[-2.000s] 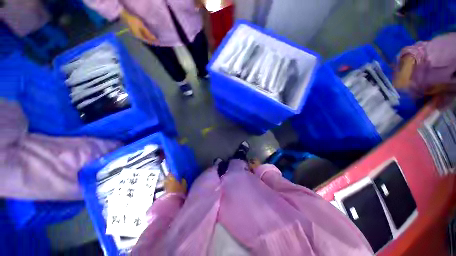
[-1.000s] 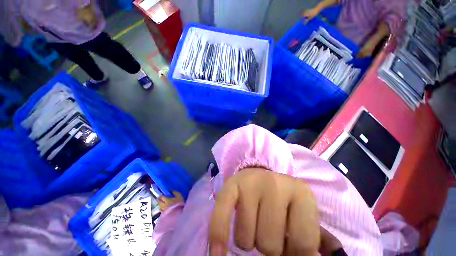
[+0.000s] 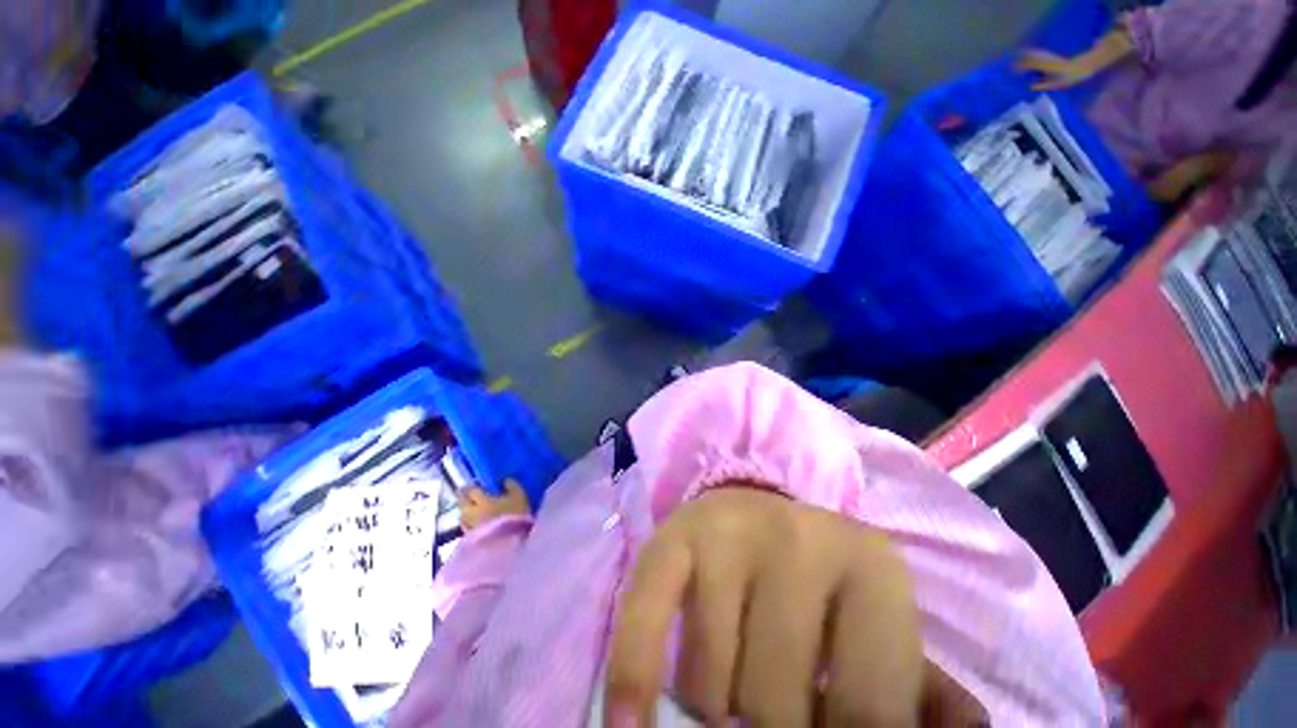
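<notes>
My left hand (image 3: 494, 506) is at the right rim of the near blue bin (image 3: 245, 533), its fingers hooked over the rim. The bin holds upright white sleeves with tablets and a handwritten paper label (image 3: 373, 580) on top. My right hand (image 3: 768, 605) is large and close to the camera at the bottom centre, knuckles up and fingers bent downward. A small pale patch shows under its fingers at the picture's lower edge; I cannot tell what it is.
Other blue bins of sleeved tablets stand at the left (image 3: 384, 306), top centre (image 3: 683, 256) and right (image 3: 925, 235). Dark tablets (image 3: 1109, 462) and a stack (image 3: 1235, 306) lie on the red bench (image 3: 1195, 569). People in pink smocks are at left and top right (image 3: 1202, 64).
My right hand has come up from low beside my body to close before the camera. My left hand stays at the bin rim. The standing person at the top has left the view.
</notes>
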